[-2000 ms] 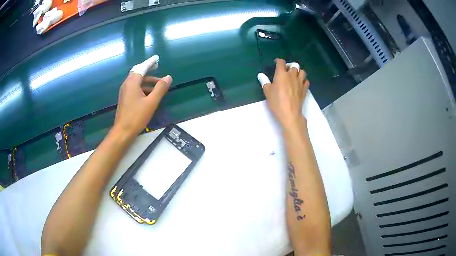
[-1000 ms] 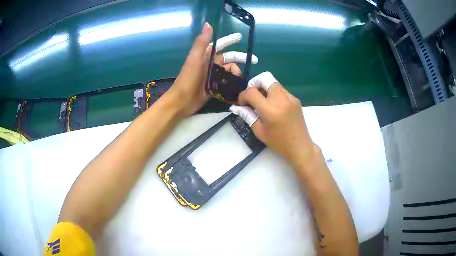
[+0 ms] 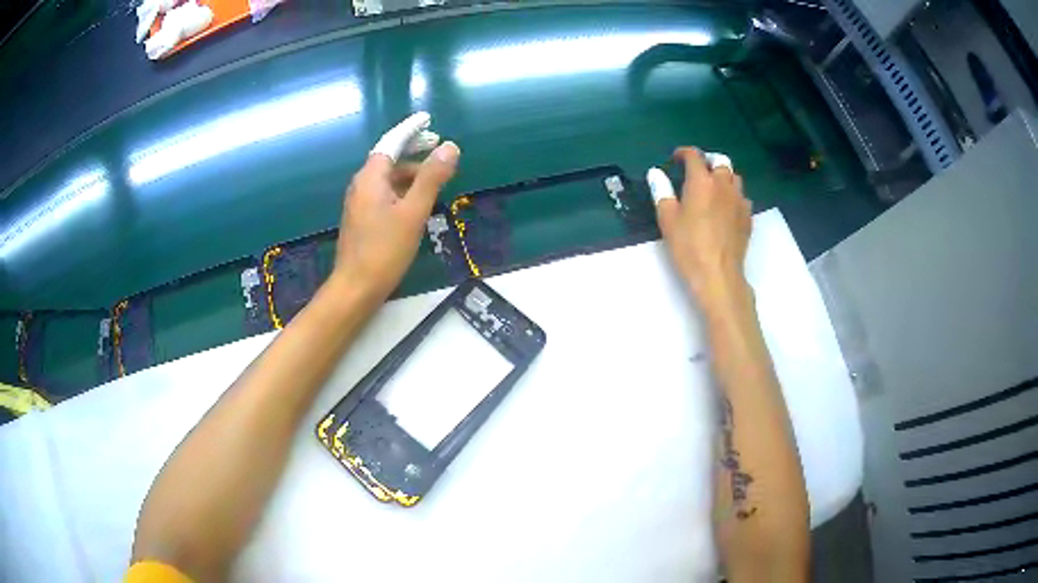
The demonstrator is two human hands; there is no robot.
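Note:
A black phone middle frame (image 3: 393, 424), with gold lines at its lower-left end and a silver patch at its upper end, lies tilted on the white board (image 3: 592, 433). It looks like two nested frames. Several alike frames lie in a row on the green belt; the rightmost (image 3: 489, 237) is between my hands. My left hand (image 3: 393, 205) is raised over the row, thumb and white-cotted fingers apart, holding nothing. My right hand (image 3: 706, 211) is at the board's far edge, right of that frame's end, fingers apart and seemingly empty.
The green belt (image 3: 546, 125) runs beyond the board with lamp reflections. An orange tray (image 3: 228, 14) with crumpled white pieces is at the top left. A grey slotted cabinet (image 3: 956, 342) stands at the right. A dark frame-like shape lies at the belt's right end.
One second ago both hands held a frame upright above the belt. Now they are apart with no frame, and a frame lies at the right end of the row.

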